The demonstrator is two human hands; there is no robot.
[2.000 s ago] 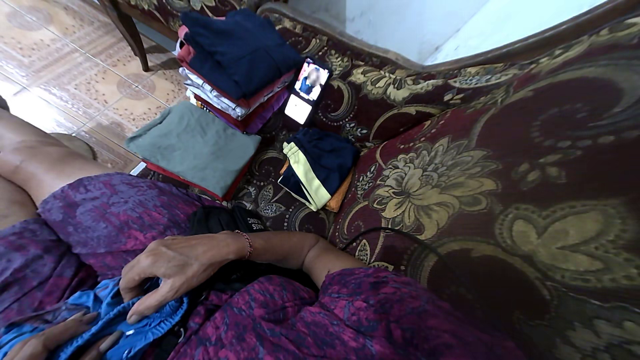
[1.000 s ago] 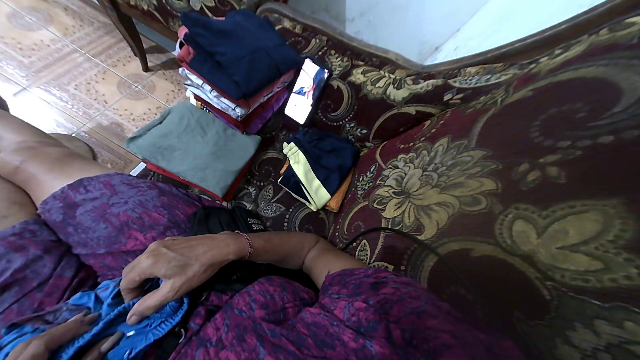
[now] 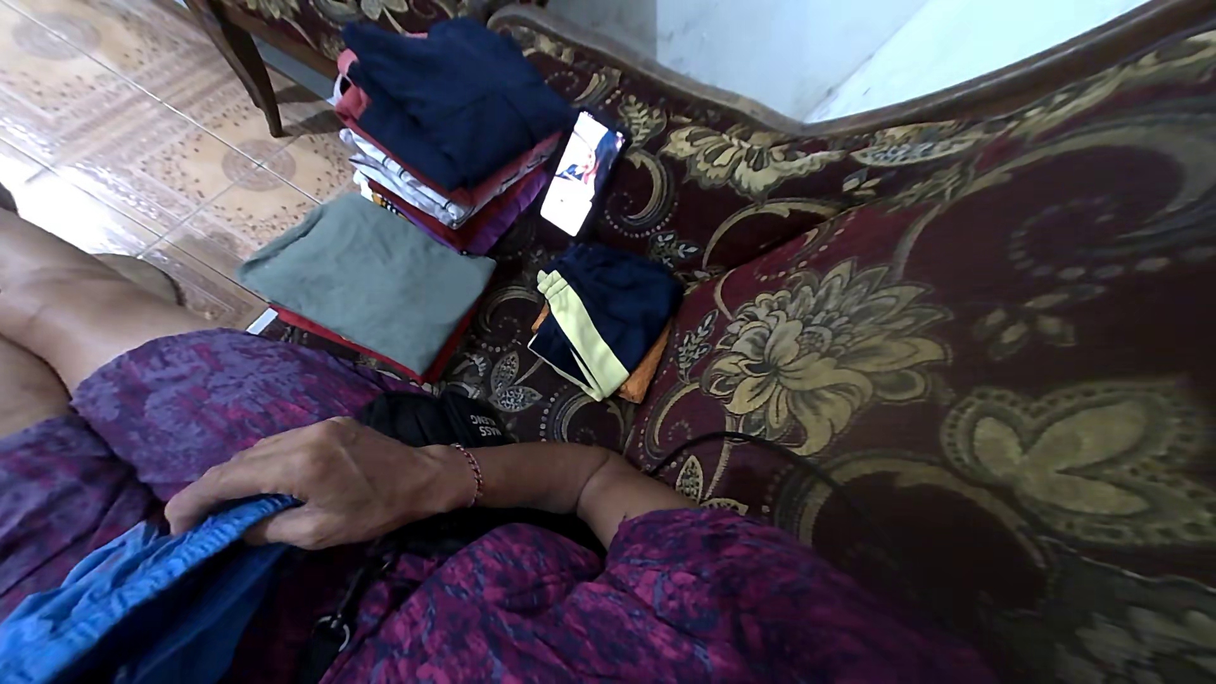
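My right hand (image 3: 323, 480), with a thin bracelet at the wrist, grips the gathered elastic edge of a blue cloth garment (image 3: 142, 579) over my lap. The garment hangs open below that edge and runs out of view at the lower left. My left hand is not in view. Beyond my right hand, on the patterned sofa, lie a folded grey-green cloth (image 3: 375, 275) on a red one and a small pile with a navy garment with a yellow band (image 3: 589, 332) over orange cloth. Farther back stands a taller stack of folded clothes (image 3: 456, 104), navy on top.
A phone (image 3: 581, 176) with a lit screen leans beside the tall stack. A black bag (image 3: 432, 418) with lettering sits by my right wrist, and a dark cable (image 3: 741, 437) curves over the sofa (image 3: 836, 351). A wooden furniture leg (image 3: 242, 71) stands on the tiled floor.
The blue garment's elastic edge is now lifted and stretched toward the lower left. My left hand, on the garment at the lower left before, has gone out of view. My right hand keeps its hold.
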